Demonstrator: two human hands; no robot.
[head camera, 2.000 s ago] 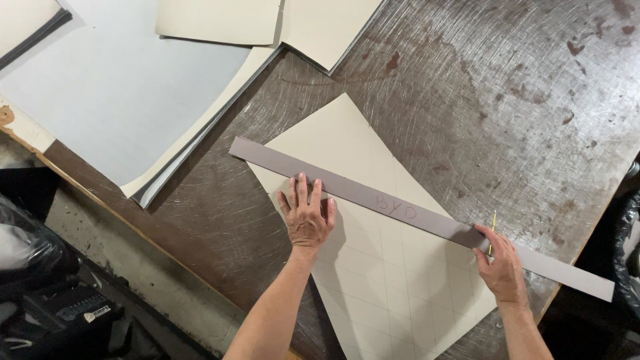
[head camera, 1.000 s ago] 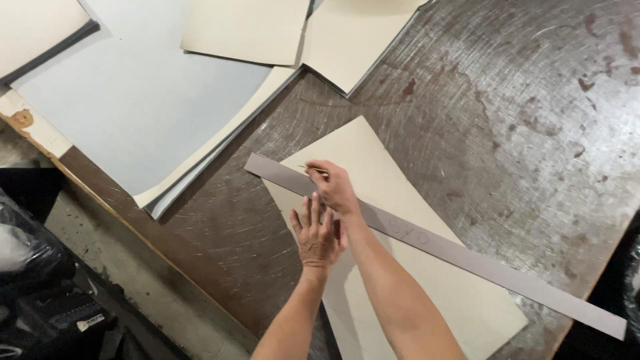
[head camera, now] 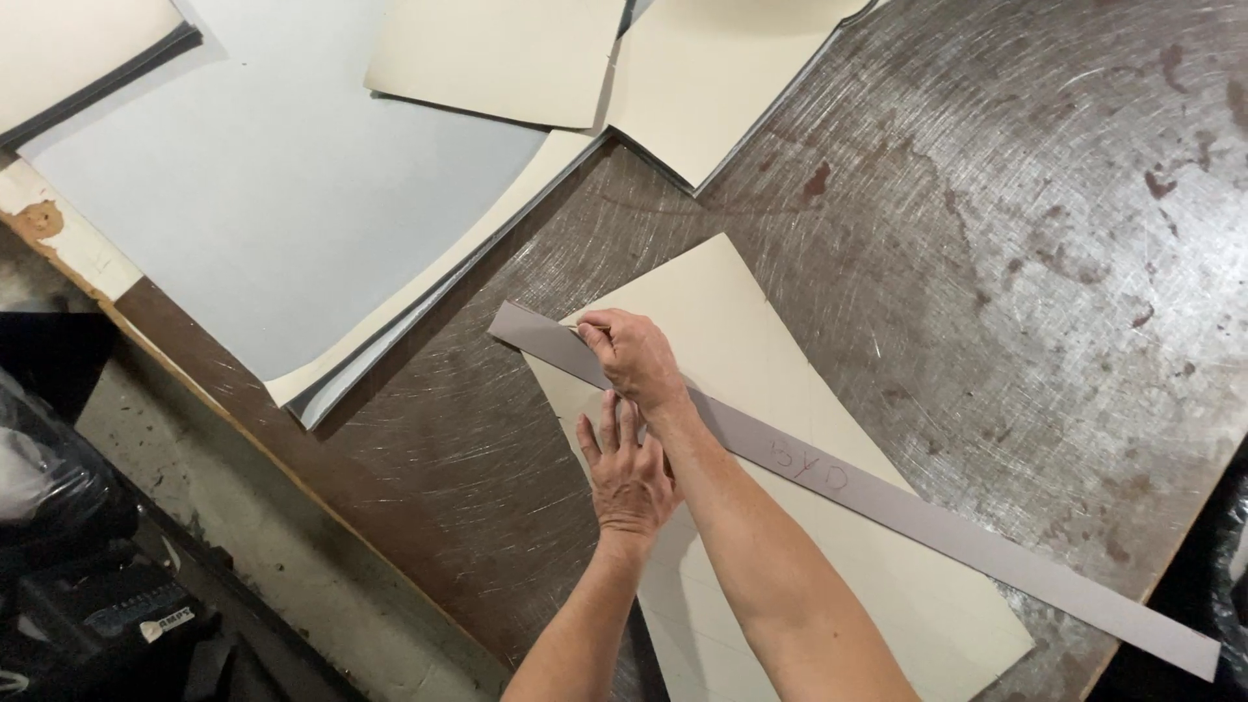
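A long grey straight strip [head camera: 936, 522] with handwriting on it lies diagonally across a cream sheet [head camera: 726, 292], its right end reaching past the table edge. My left hand [head camera: 626, 473] rests palm down with fingers spread, its fingertips at the strip's lower edge. Crossing above it, my right hand [head camera: 639, 361] grips a thin pen-like tool [head camera: 588, 327], whose tip is at the strip's upper edge near the left end. Most of the tool is hidden in the fingers. Faint lines run over the lower part of the sheet.
Large grey and cream sheets [head camera: 322, 185] lie stacked at the upper left of the scratched brown table [head camera: 975, 244]. Smaller cream sheets [head camera: 497, 58] overlap them. Below the table's left edge are black items and clear plastic [head camera: 49, 468]; dark plastic shows past the right edge.
My right hand has moved left along the strip, from its right part to near its left end, and now crosses over my left hand. My left hand stays near the strip's lower edge.
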